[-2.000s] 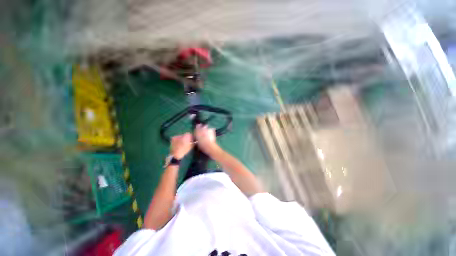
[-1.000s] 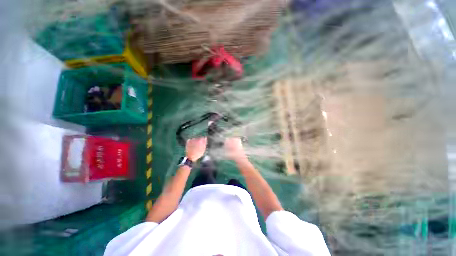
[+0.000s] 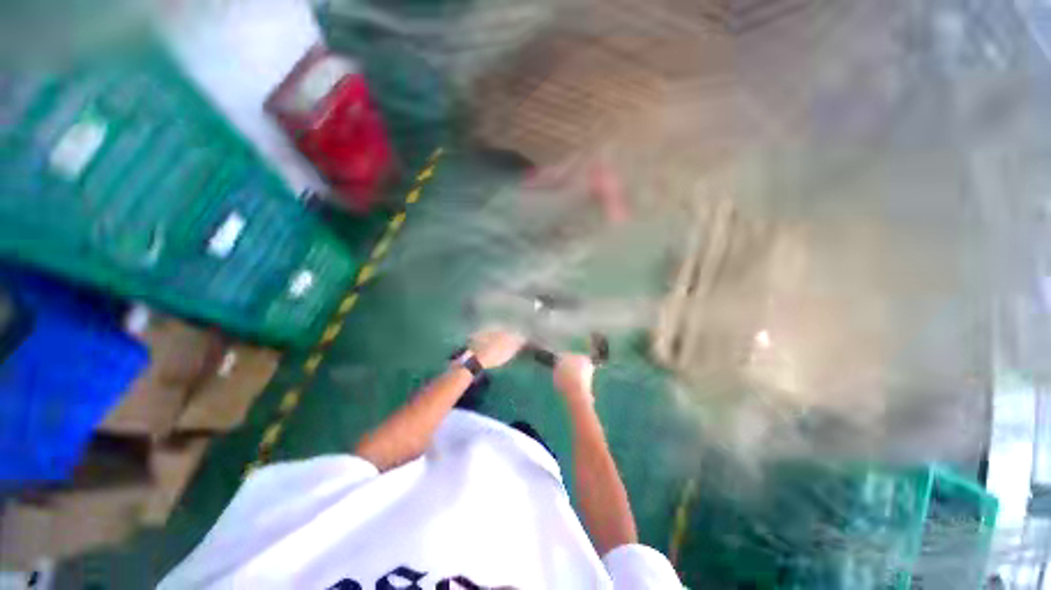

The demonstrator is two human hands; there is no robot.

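The black pallet truck handle (image 3: 539, 355) is in front of my white shirt, largely blurred by pale strands. My left hand (image 3: 497, 346), with a dark watch at the wrist, is closed on its left part. My right hand (image 3: 573, 375) is closed on its right part. The red truck body (image 3: 609, 191) shows faintly beyond the handle. A thick stack of flattened cartons (image 3: 571, 98) stands above it, blurred. The shaft between handle and body is mostly hidden by the strands.
Green crates (image 3: 173, 196) line the left, beyond a yellow-black floor line (image 3: 367, 274). A red box (image 3: 334, 129) stands upper left. A blue bin (image 3: 63, 375) and open cartons (image 3: 190, 392) are lower left. Cardboard on a wooden pallet (image 3: 695, 288) is to the right, a green crate (image 3: 939, 519) lower right.
The view has turned: the floor line now slants, and the red box has shifted up. The blue bin and open cartons have come into view at left. Both hands stay on the handle, which sits lower.
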